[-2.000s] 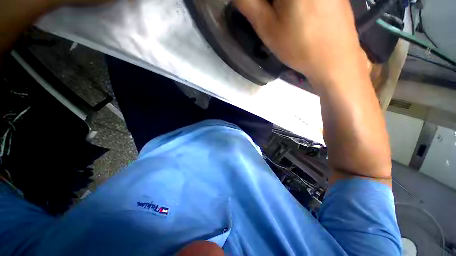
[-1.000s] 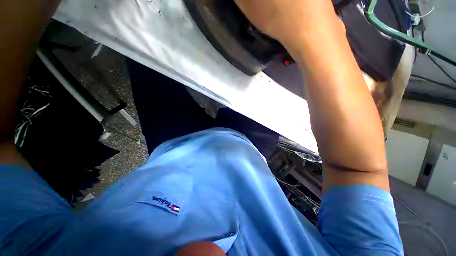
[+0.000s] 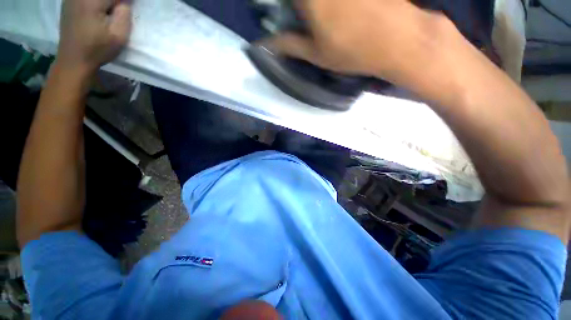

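Observation:
My right hand (image 3: pixel 332 37) is on the dark iron (image 3: pixel 307 84), whose rounded edge lies on the white-covered table (image 3: pixel 188 59) near its front edge. The hand is blurred and hides most of the handle. A dark garment piece (image 3: pixel 231 14) shows beside the iron at the top of the view, partly cut off by the frame. My left hand (image 3: pixel 97 28) is at the upper left over the table, with its fingers curled. Whether it holds anything cannot be told.
A black heap of pieces (image 3: pixel 116 187) lies low at the left below the table. A pale metal bar (image 3: pixel 113 140) runs beside it. Cables and clutter (image 3: pixel 401 212) show under the table at the right. Green material (image 3: pixel 25 62) is at the far left.
My left hand has come into clear view at the upper left. My right forearm has swung outward to the right, and the iron is tilted differently. The dark piece now shows beside it.

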